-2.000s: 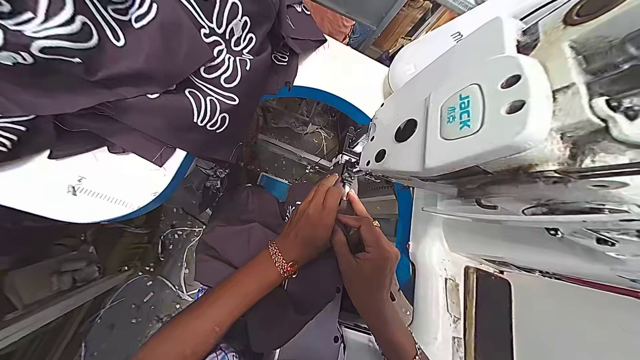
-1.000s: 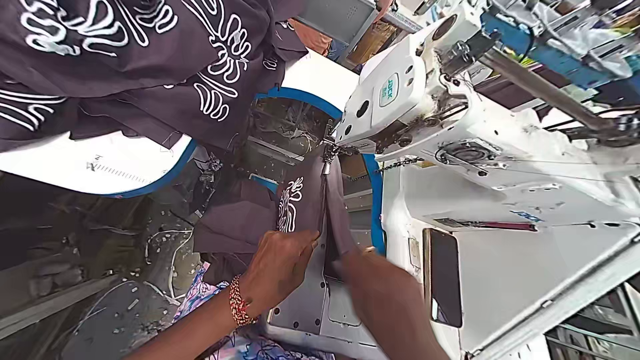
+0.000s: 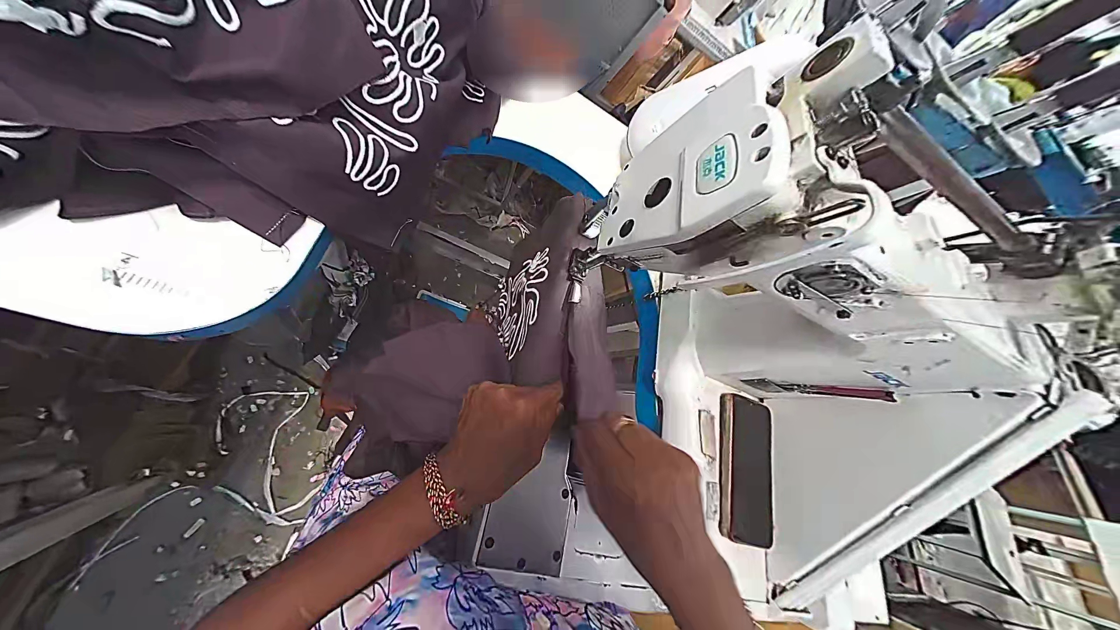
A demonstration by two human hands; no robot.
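Note:
Dark purple-brown fabric with white squiggly embroidery (image 3: 523,302) runs lengthwise under the needle area of a white Jack sewing machine (image 3: 700,175). Its presser foot (image 3: 577,278) sits on the cloth. My left hand (image 3: 503,437), with a beaded bracelet at the wrist, pinches the near end of the cloth. Beside it my right hand (image 3: 639,472) grips the strip of cloth on the right side, close to my left fingers. Some of the fabric hangs in folds to the left of my left hand.
More embroidered dark fabric (image 3: 262,79) lies over a white, blue-edged table (image 3: 114,262) at left. A dark flat phone-like object (image 3: 746,471) rests on the machine's white bed, right of my right hand. Thread scraps and debris cover the floor. A blurred person's head shows at the top.
Both hands have come back toward me from near the needle two seconds ago. More of the embroidered cloth now shows between them and the presser foot.

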